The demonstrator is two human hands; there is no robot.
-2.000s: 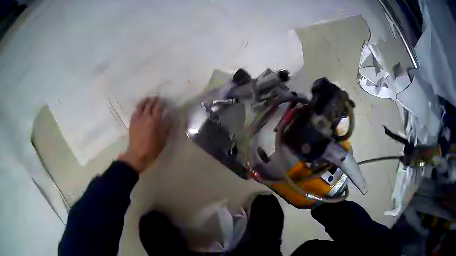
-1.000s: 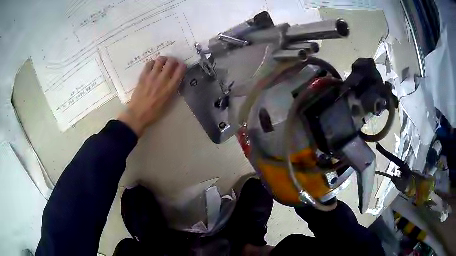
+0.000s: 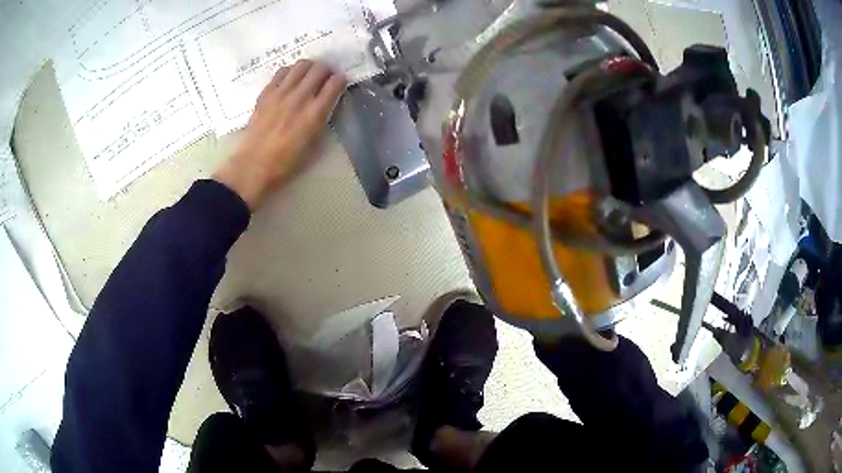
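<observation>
The cloth cutting machine (image 3: 517,175), silver with an orange band, stands right of centre and fills much of the view. Its flat metal base plate (image 3: 383,152) points toward the left. The paper marker (image 3: 138,111) with thin outlines and small text lies on the pale fabric at upper left. My left hand (image 3: 286,129) is bare and rests flat, fingertips on the marker's lower edge, just left of the base plate. It holds nothing. My right hand is hidden behind the motor; only its dark sleeve shows below the machine. The blade is not clearly seen.
My two dark shoes (image 3: 247,365) stand on the speckled surface (image 3: 342,249), with white offcuts (image 3: 383,356) between them. Cloth and scraps lie along the right edge. A yellow and black lump (image 3: 766,360) and a cord are at lower right.
The machine appears larger and closer, and sits higher in view. The marker print is now sharp. My left hand stays by the base plate, a little higher in the picture.
</observation>
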